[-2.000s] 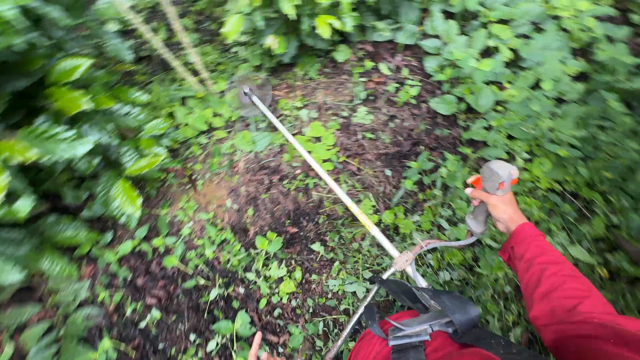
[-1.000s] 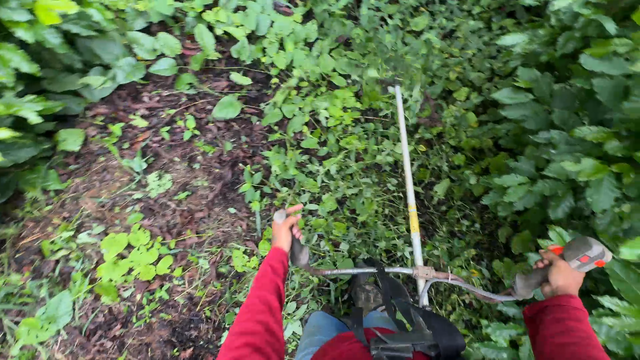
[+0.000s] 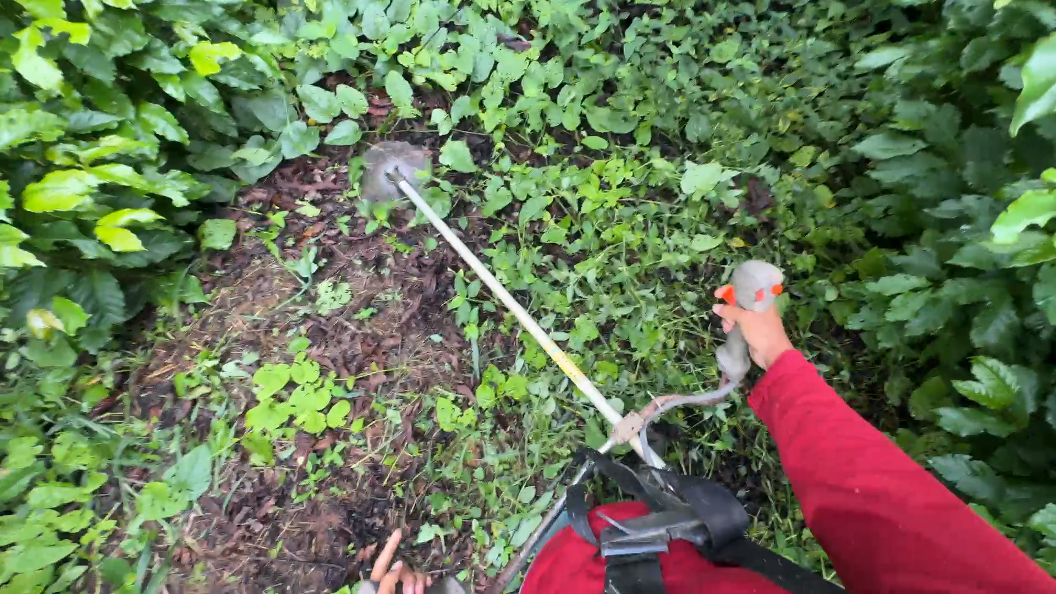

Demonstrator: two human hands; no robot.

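A brush cutter's pale shaft [image 3: 513, 305] runs diagonally from my waist toward the upper left. At its far end the round cutting head [image 3: 396, 172] is blurred, low over leaf litter beside the left bushes. My right hand [image 3: 757, 328] is closed around the grey control grip [image 3: 755, 285], which has orange parts. A curved handlebar [image 3: 693, 399] joins this grip to the shaft at a clamp [image 3: 629, 427]. At the bottom edge my left hand [image 3: 396, 571] is on the other grey grip [image 3: 448, 586], index finger extended, partly cut off. A black harness [image 3: 652, 528] crosses my red shirt.
Dense leafy bushes [image 3: 74, 181] stand on the left, and more bushes [image 3: 982, 247] on the right. Low green weeds [image 3: 610, 206] cover the ground ahead. Brown soil with dead leaves [image 3: 355, 305] and small plants lies left of the shaft.
The cutter's head has swung left, from over the weeds to the leaf litter near the left bushes. My left hand has moved down to the bottom edge; my right hand has moved forward and left.
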